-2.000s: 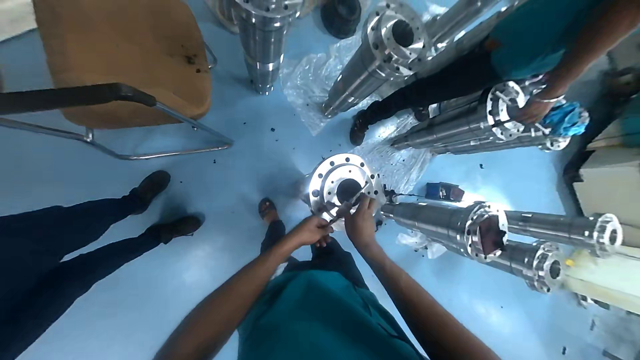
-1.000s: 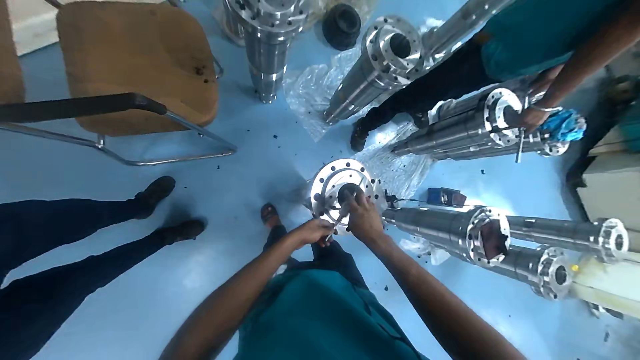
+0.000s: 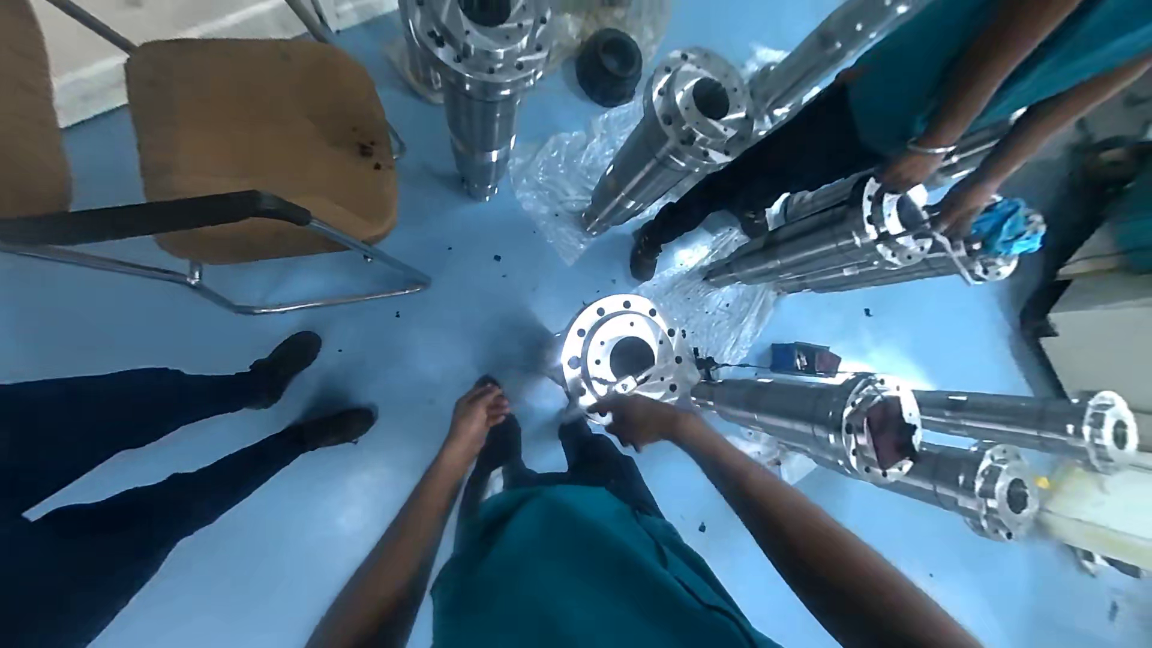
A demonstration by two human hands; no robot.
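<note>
Below me stands a flanged metal cylinder (image 3: 587, 335), its round face with a ring of bolt holes and a dark central bore turned up. My right hand (image 3: 639, 419) is at the near right edge of that flange, its fingers around a small metal tool (image 3: 623, 387) whose exact kind is too small to tell. My left hand (image 3: 480, 416) hangs to the left of the flange, apart from it, with curled fingers; whether anything small is in it cannot be told.
Several similar flanged cylinders (image 3: 810, 400) stand at the right and top. A co-worker's hands (image 3: 911, 171) are at another flange. Clear plastic sheeting (image 3: 711, 310) lies on the floor. A brown chair (image 3: 261, 135) stands upper left, and another person's legs (image 3: 207, 405) are at left.
My left hand has come away from the flange and moved left. My right hand has moved from the bore to the flange's near edge. The co-worker's hands have shifted at the other flange.
</note>
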